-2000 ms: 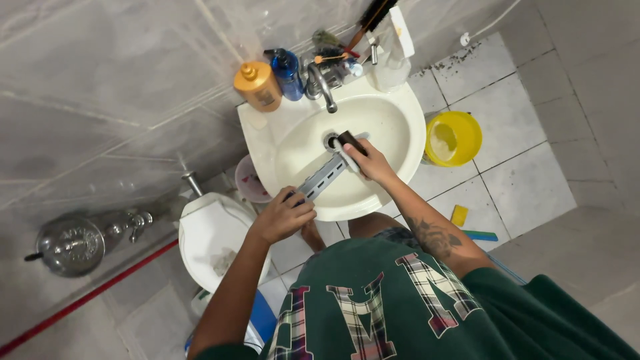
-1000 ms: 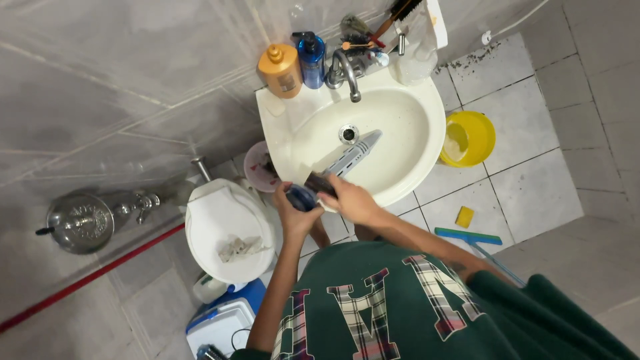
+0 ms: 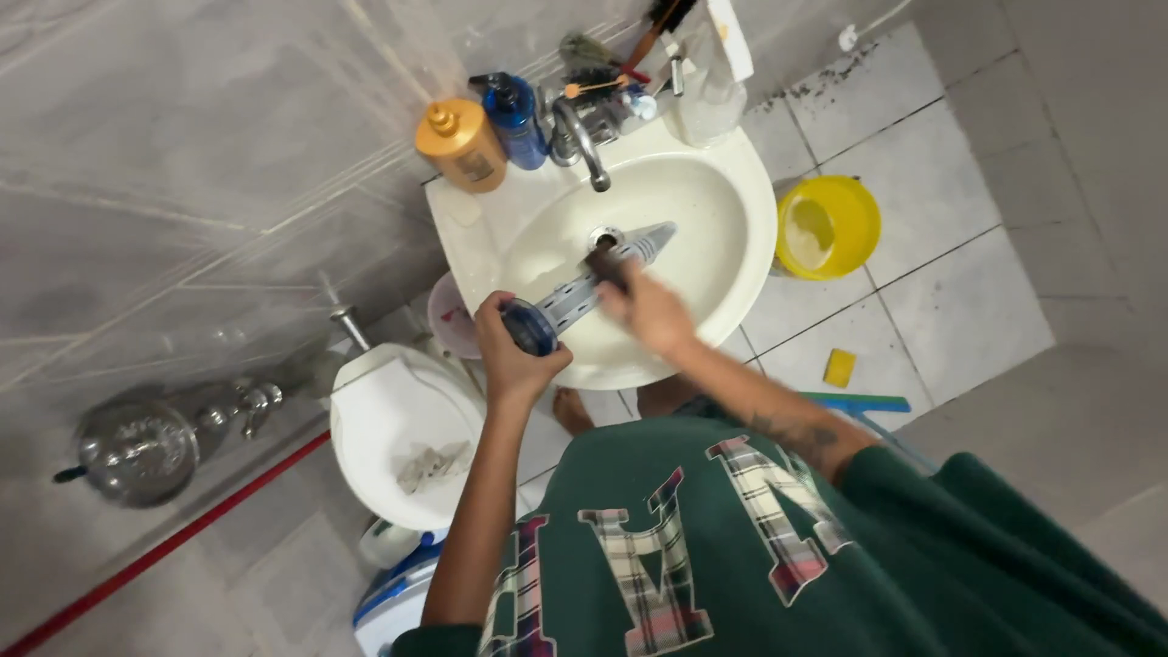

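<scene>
My left hand [image 3: 518,358] grips the dark blue round end [image 3: 529,327] of a long grey slotted plastic part [image 3: 575,301], whose pointed tip lies over the bowl of the white washbasin [image 3: 712,274]. Slightly blurred, my right hand [image 3: 650,308] holds a small dark brush or block [image 3: 606,266] against the middle of the grey part. The metal drain [image 3: 604,237] shows just behind the dark piece. A chrome faucet [image 3: 584,151] curves over the basin's back edge.
An orange bottle [image 3: 462,146], a blue pump bottle [image 3: 516,123] and a clear spray bottle [image 3: 712,100] stand along the basin's back. A yellow bucket [image 3: 849,228], a yellow sponge [image 3: 839,368] and a squeegee [image 3: 858,401] are on the right; a toilet [image 3: 401,438] is on the left.
One second ago both hands were together at the round end, near the basin's front left rim. My right hand has since moved along the grey part toward the drain.
</scene>
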